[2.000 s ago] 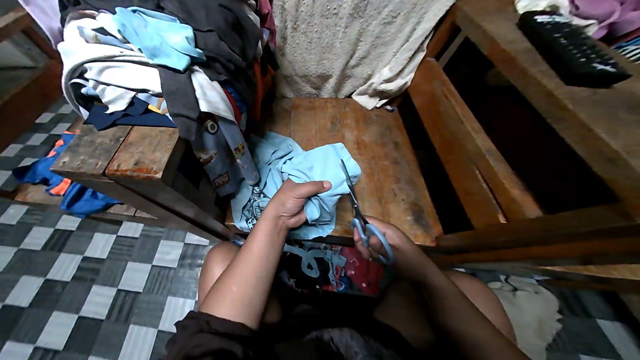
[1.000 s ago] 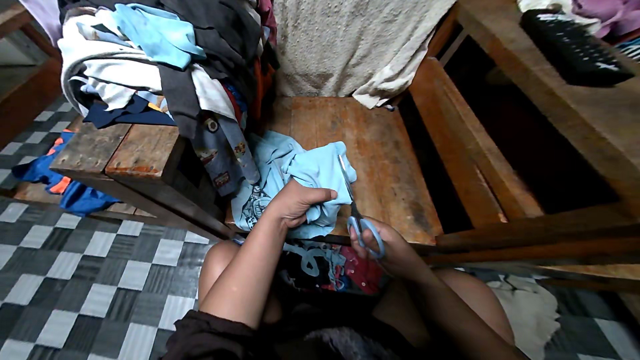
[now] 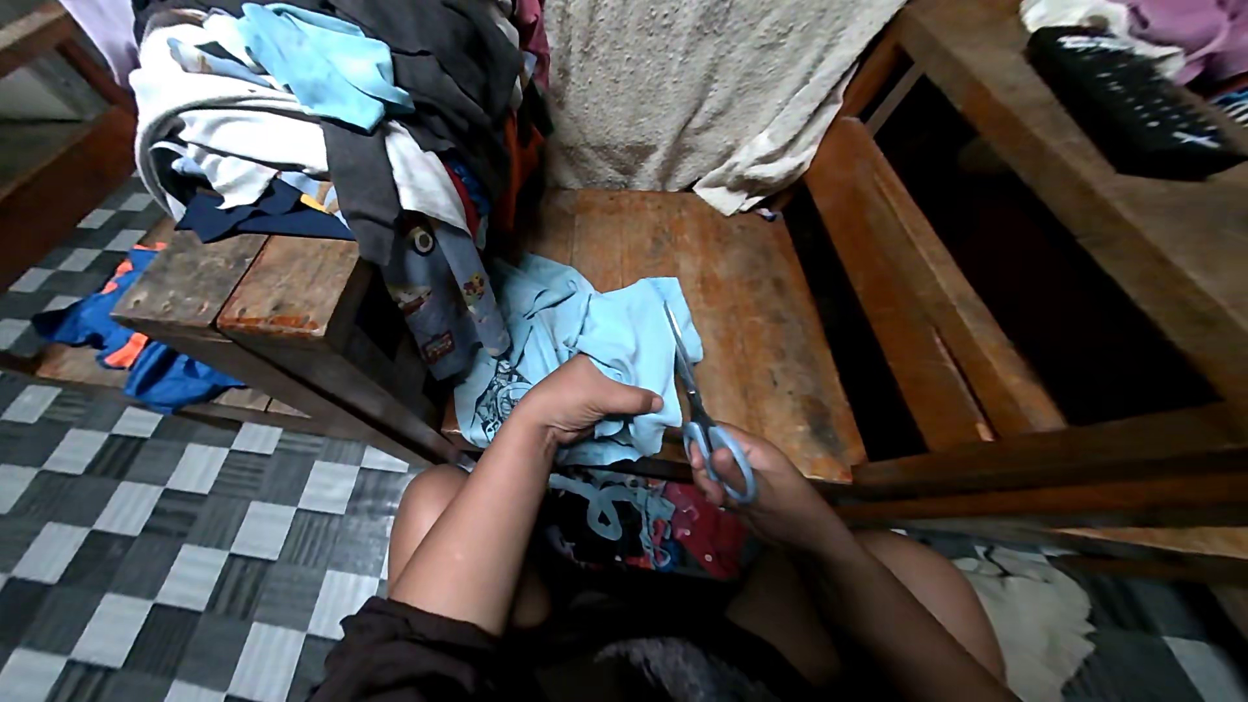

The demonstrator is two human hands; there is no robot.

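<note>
A light blue cloth garment (image 3: 624,327) with a dark print lies bunched on the wooden bench seat (image 3: 760,341). My left hand (image 3: 585,398) grips its near part, thumb on top. Scissors with pale blue handles (image 3: 722,462) are in my right hand (image 3: 760,483), fingers in the loops. Their blades point away from me and lie along the right part of the garment; they look nearly closed. Colourful cloth pieces (image 3: 634,522) rest below my hands, between my legs.
A heap of clothes (image 3: 253,127) covers the wooden armrest (image 3: 288,292) on the left. A black remote control (image 3: 1121,102) lies on the right armrest. A beige cloth (image 3: 682,88) drapes the backrest. Blue and orange cloth (image 3: 166,375) lies low on the left.
The scissors in my right hand have shifted slightly along the garment's right part, and the cloth there has changed shape. My left hand keeps its grip on the cloth.
</note>
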